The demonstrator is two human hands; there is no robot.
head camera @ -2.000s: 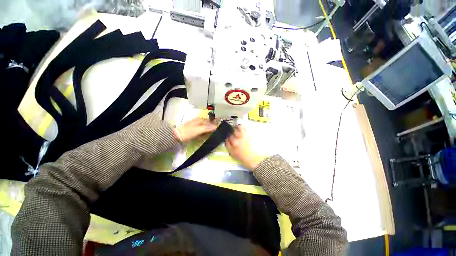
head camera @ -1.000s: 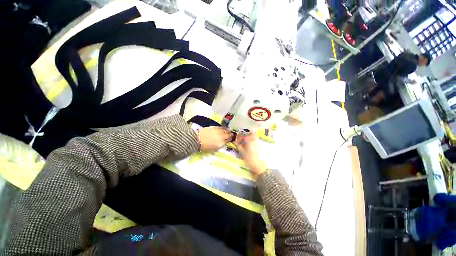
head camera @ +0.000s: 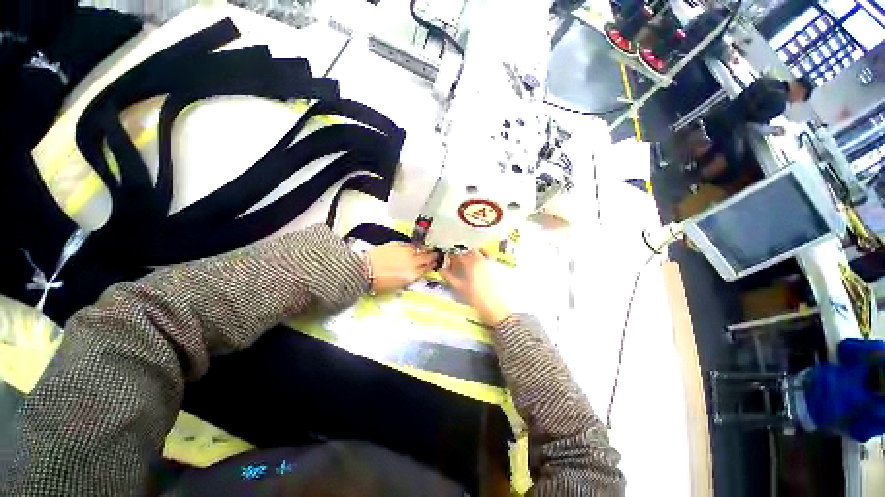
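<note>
My left hand and my right hand meet at the needle area below the white sewing machine head. Their fingertips pinch a small black end of a fabric band between them. Fingers hide most of the piece. Part of a black band also shows behind my left hand. Several black bands lie fanned in curves on the table at the left. A wide black stack lies along the front edge, partly under my left sleeve.
Dark bundles with a white tie lie at the far left. A grey-white screen stands at the right. A thin cable crosses the table's right side. A person is beyond the aisle.
Two seconds ago a long black band hung toward me from my fingers; now only a small black end shows there. The view shifted and turned. Since one second ago, the hands stay at the needle.
</note>
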